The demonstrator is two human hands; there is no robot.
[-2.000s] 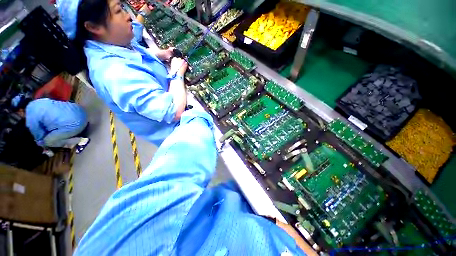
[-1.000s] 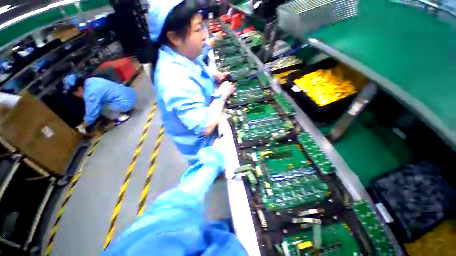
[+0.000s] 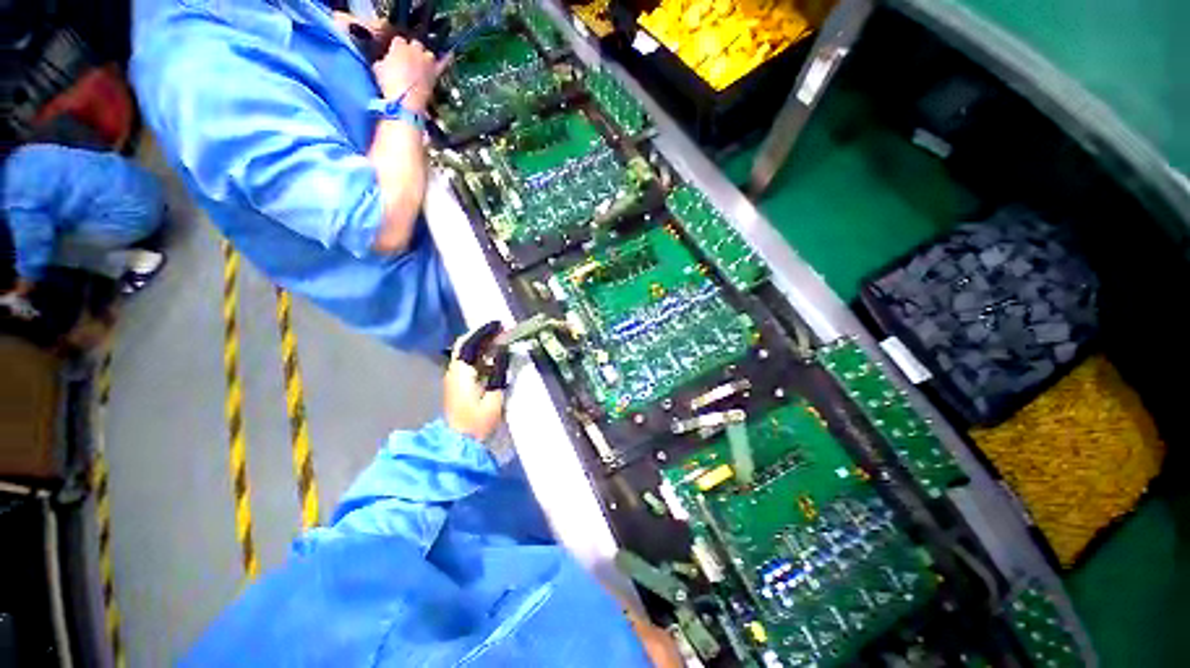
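My left hand [image 3: 474, 390] is at the near conveyor rail, its fingers closed around dark block components [image 3: 484, 355]. My right hand is mostly cut off by the bottom edge; only a sliver of skin [image 3: 662, 645] shows, so its fingers are hidden. In front of me a green circuit board [image 3: 812, 538] sits in a black pallet, with pale green clamps [image 3: 688, 603] at its side. A second board [image 3: 656, 317] lies beyond it, close to my left hand. Narrow circuit boards [image 3: 890, 415] lie along the far side.
A co-worker's arm [image 3: 399, 175] reaches over boards further up the line. Beyond the far rail [image 3: 821, 295] are a grey parts bin [image 3: 985, 311], a golden-yellow parts bin [image 3: 1074, 459] and an orange-yellow bin [image 3: 726, 38]. Another person [image 3: 81, 209] crouches at the far left.
The view has swung down and right. My left hand, not distinguishable before, now shows at the rail holding dark blocks. The co-worker's head has left the picture.
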